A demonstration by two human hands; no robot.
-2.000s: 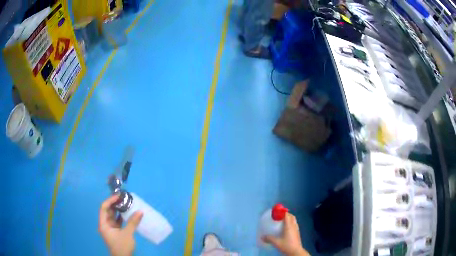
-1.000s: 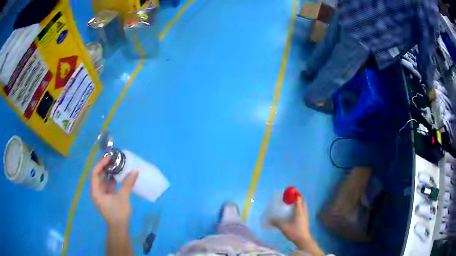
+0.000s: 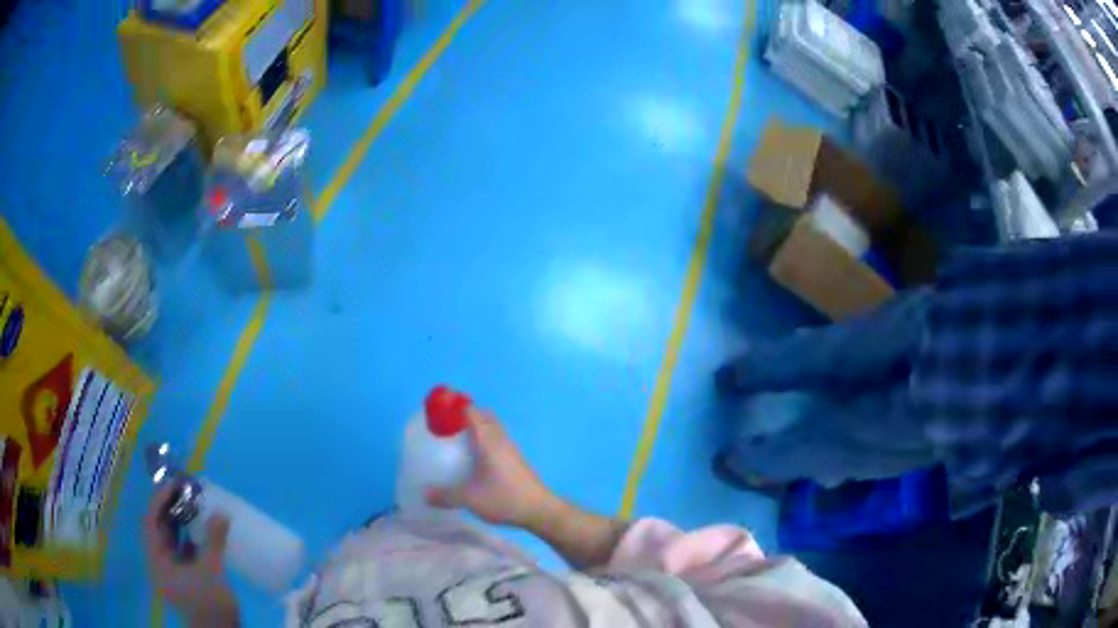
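My left hand (image 3: 194, 558) is at the lower left, somewhat blurred, and holds a frosted white solvent dispenser bottle (image 3: 251, 536) near its shiny silver top. The bottle is tilted, its base towards the lower right, and the silver flip lid stands open. My right hand (image 3: 497, 472) is at the lower centre and holds a translucent white refill bottle (image 3: 432, 464) upright. Its bright red cap (image 3: 446, 410) is on. The fingers wrap the side of the refill bottle. The two bottles are apart.
Square silver solvent cans (image 3: 276, 252) stand on the blue floor at the upper left, by a yellow safety cabinet (image 3: 221, 68) and a round bucket (image 3: 119, 285). Another yellow cabinet (image 3: 74, 491) is at the left edge. A person (image 3: 846, 393) sits at the right, below an open carton (image 3: 834, 264).
The view has moved forward along the floor, and the cans are nearer. My right hand has come leftwards with the refill bottle, closer to my left hand. Both bottles are still held.
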